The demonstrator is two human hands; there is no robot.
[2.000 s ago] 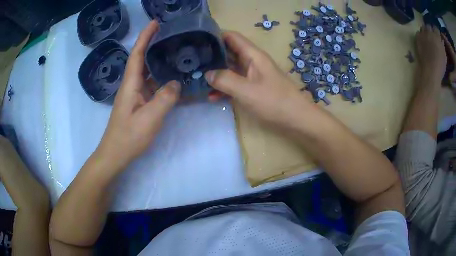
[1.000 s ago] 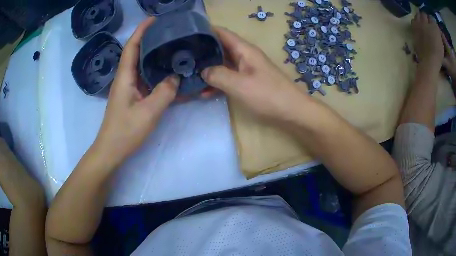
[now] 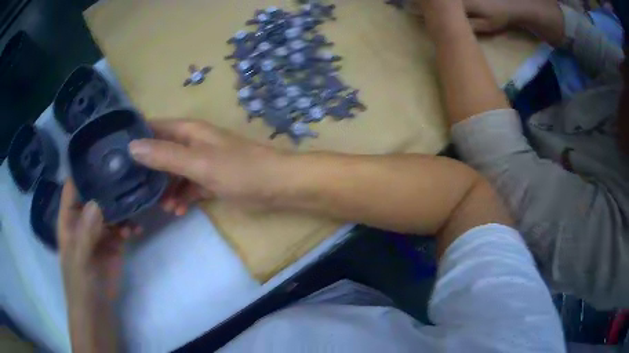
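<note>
A dark grey housing is held between my two hands, open side up towards me, with the round centre post showing inside. My left hand grips its lower left wall. My right hand holds its right side, the thumb over the rim. The picture is blurred, so small parts inside the housing cannot be made out. A loose pile of small lever parts with pale round centres lies on the tan paper. A single lever part lies apart, left of the pile.
More housings stand beyond and left of the held one on the white sheet. Tan paper covers the bench's middle. Another person's forearm reaches over the paper at the right, with further hands at the top right.
The view has swung right, so everything appears further left and tilted. The held housing is still in both hands. The post's surroundings inside it are now blurred.
</note>
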